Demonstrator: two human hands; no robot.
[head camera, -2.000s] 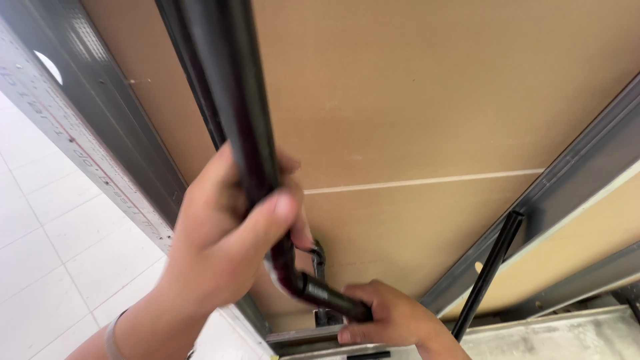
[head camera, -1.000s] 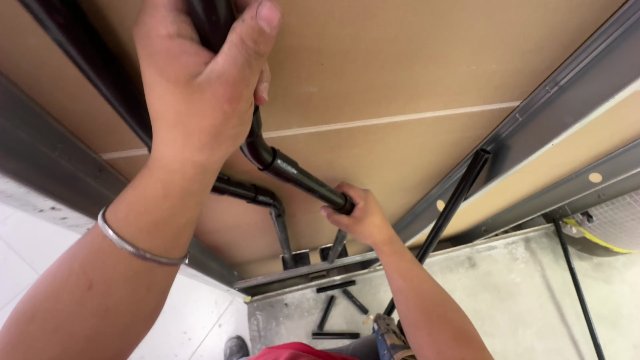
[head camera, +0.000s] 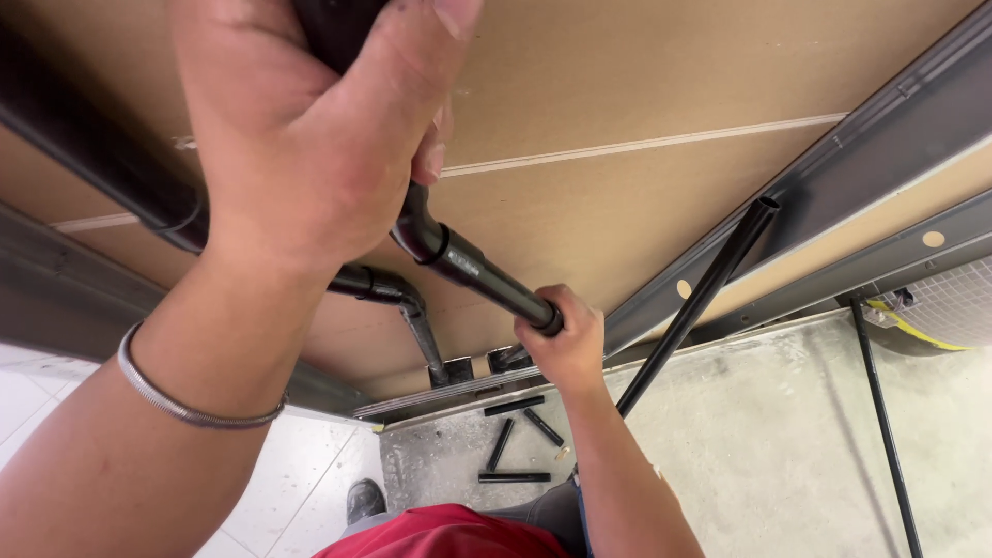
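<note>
My left hand (head camera: 318, 132), with a metal bracelet on its wrist, grips the upper part of a black plastic pipe near the top of the view. Below it the pipe bends at an elbow fitting (head camera: 422, 232) and runs down to the right. My right hand (head camera: 570, 333) is closed round that piece near its open end. A second black pipe (head camera: 101, 155) passes behind my left wrist and leads through an elbow (head camera: 407, 298) to a dark opening at the wall's base. Beside it, a short pipe stub (head camera: 511, 356) rises from another opening, partly hidden by my right hand.
A loose black pipe (head camera: 690, 310) leans on a metal stud (head camera: 821, 147). Several short pipe pieces (head camera: 514, 477) lie on the concrete floor. A thin black pipe (head camera: 887, 434) and a round mesh-covered object (head camera: 945, 302) are at the right. Wallboard (head camera: 635, 77) stands behind the pipes.
The view has shifted from two seconds ago, showing more floor. Both hands keep hold of the bent pipe, and its lower end now points down to the right more steeply.
</note>
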